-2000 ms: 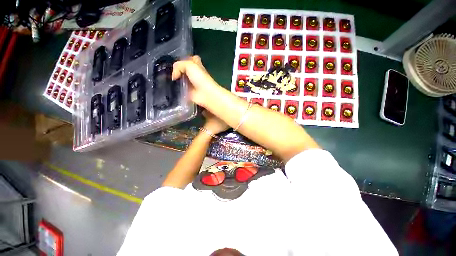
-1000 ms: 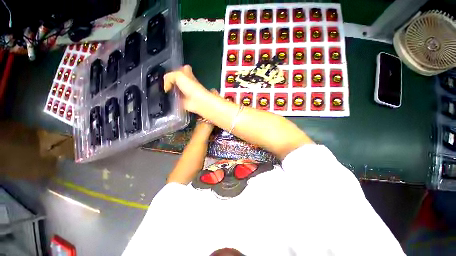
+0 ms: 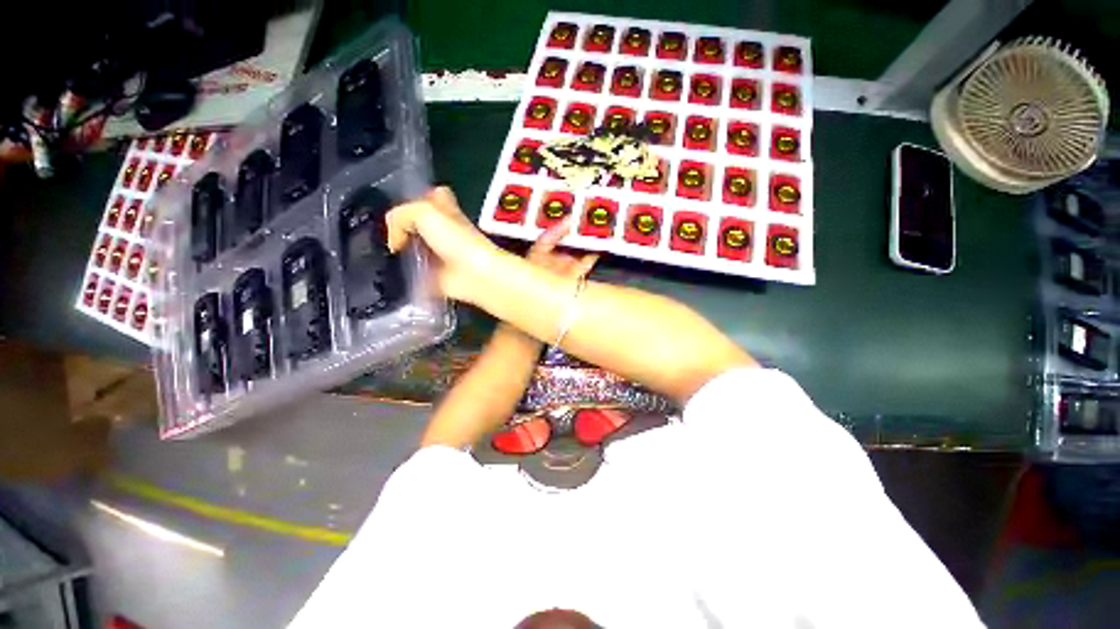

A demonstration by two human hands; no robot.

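Note:
My right hand (image 3: 432, 243) grips the right edge of a clear phone tray (image 3: 424, 322), held tilted at the left over the bench's front edge. Dark keypad phones (image 3: 303, 295) sit in its two rows of pockets. My left hand (image 3: 555, 261) is under my crossed right forearm, at the front edge of a white red-part tray (image 3: 786, 267). Its fingers pinch that edge, partly hidden. The tray is skewed, with a dark shadow below its front edge. Cream and black scraps (image 3: 596, 157) lie heaped on it.
A second red-part tray (image 3: 129, 234) is partly behind the clear tray. A smartphone (image 3: 922, 209) and a beige fan (image 3: 1026, 116) are at the right. Another phone tray (image 3: 1050, 406) is at the far right. Cables (image 3: 62, 117) lie at the far left.
My left hand has come out to the red-part tray's front edge, and that tray has turned and tilted. The clear tray, still in my right hand, sits slightly lower and further left in view.

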